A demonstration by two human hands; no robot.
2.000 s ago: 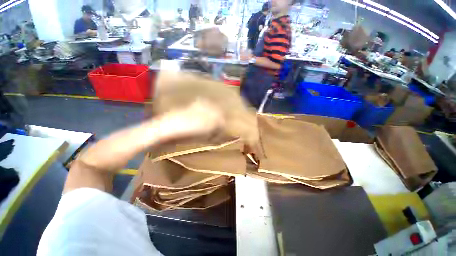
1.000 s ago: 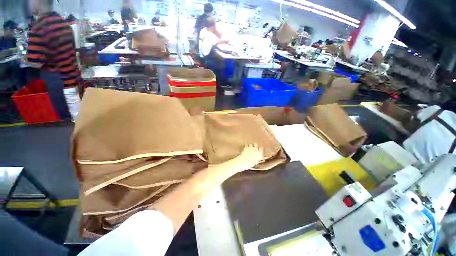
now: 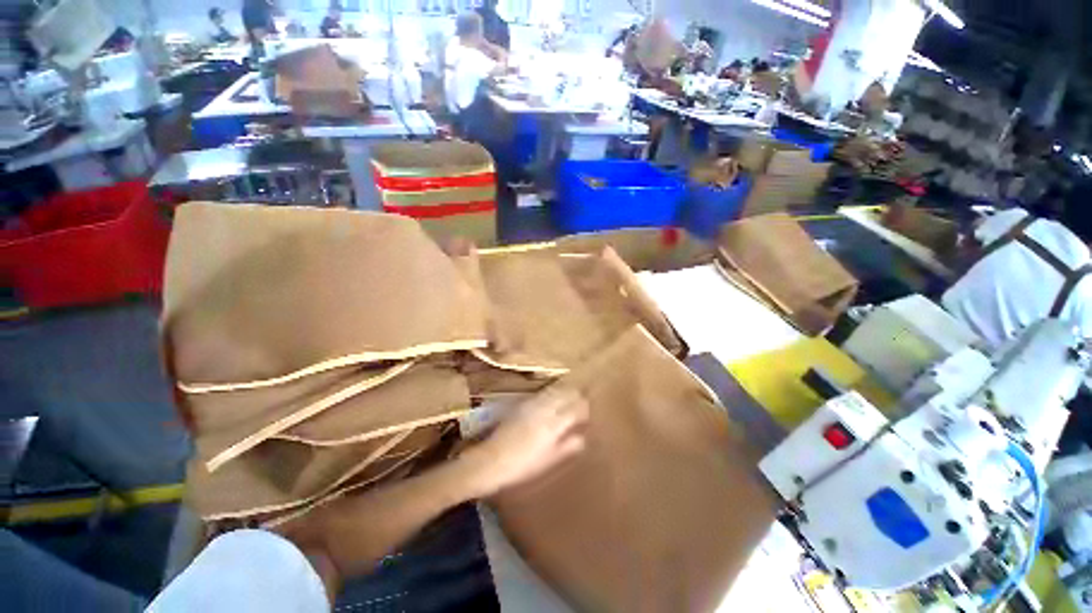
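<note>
My left hand (image 3: pixel 541 441) grips the left edge of a brown cloth bag piece (image 3: pixel 653 479), its fingers blurred. The piece lies slanted over the table in front of the sewing machine, with a light-edged seam on its upper right side. Behind it lies a folded brown stack (image 3: pixel 545 299), partly covered by the piece. A taller pile of folded brown pieces (image 3: pixel 323 287) with pale bound edges stands at the left. The white sewing machine (image 3: pixel 886 503) with red switch and blue label is at the right. My right hand is not in view.
Another folded brown bundle (image 3: pixel 788 269) lies behind the machine, near a yellow sheet (image 3: pixel 796 369) on the white table. Blue crates (image 3: pixel 623 198), a red crate (image 3: pixel 90 246) and a cardboard box (image 3: pixel 437 192) stand on the floor beyond. A person in white (image 3: pixel 1024 269) is at the right.
My left hand has drawn a brown piece from the middle stack towards me, over the dark plate. Earlier it lay on that stack. Before that, it was moving brown cloth onto the left pile.
</note>
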